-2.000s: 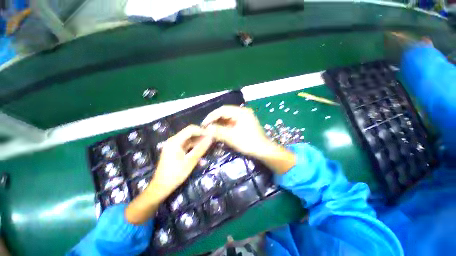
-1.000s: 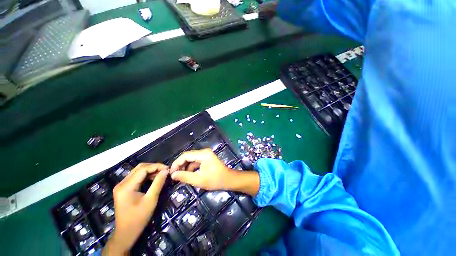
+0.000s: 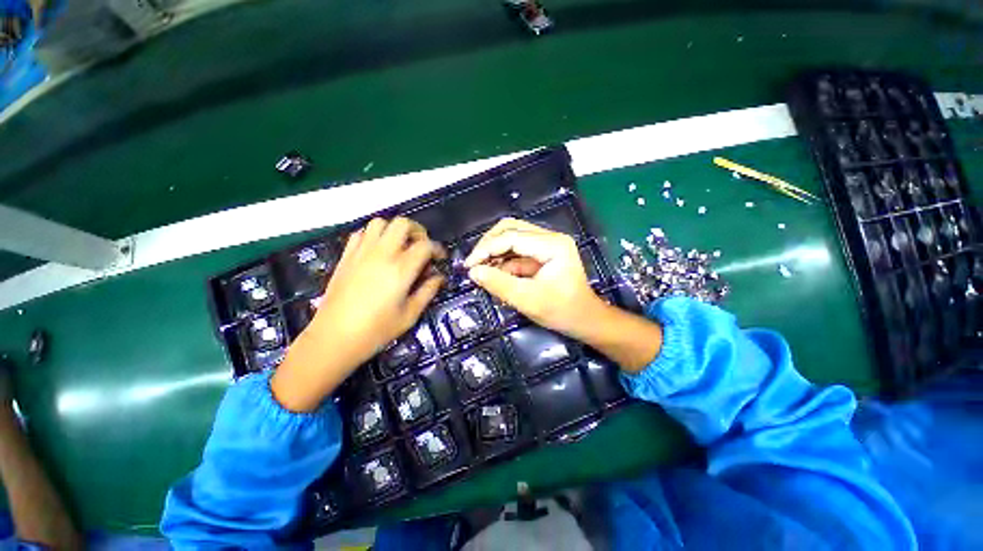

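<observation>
A black blister tray (image 3: 539, 350) lies slanted in front of me, with dark squarish units with pale centres in many pockets. My left hand (image 3: 372, 285) is over the tray's middle, its fingers curled close to a small dark unit (image 3: 453, 266) at the fingertips. My right hand (image 3: 534, 274) pinches at the same small unit from the right. The unit is mostly hidden by the fingers. A pile of small silvery metal parts (image 3: 670, 269) lies right of the tray, with tiny white pieces (image 3: 668, 194) scattered behind it.
Yellow tweezers (image 3: 763, 178) lie at the back right. A second blister tray (image 3: 895, 215) stands at far right. Beyond the white rail (image 3: 690, 140), the green belt (image 3: 431, 97) carries dark units. Another person's arm (image 3: 32, 474) shows at lower left.
The view has swung, so the tray and pile appear shifted. The neighbour's blue smock no longer fills the right side. My left fingers have curled over; both hands remain close together above the tray.
</observation>
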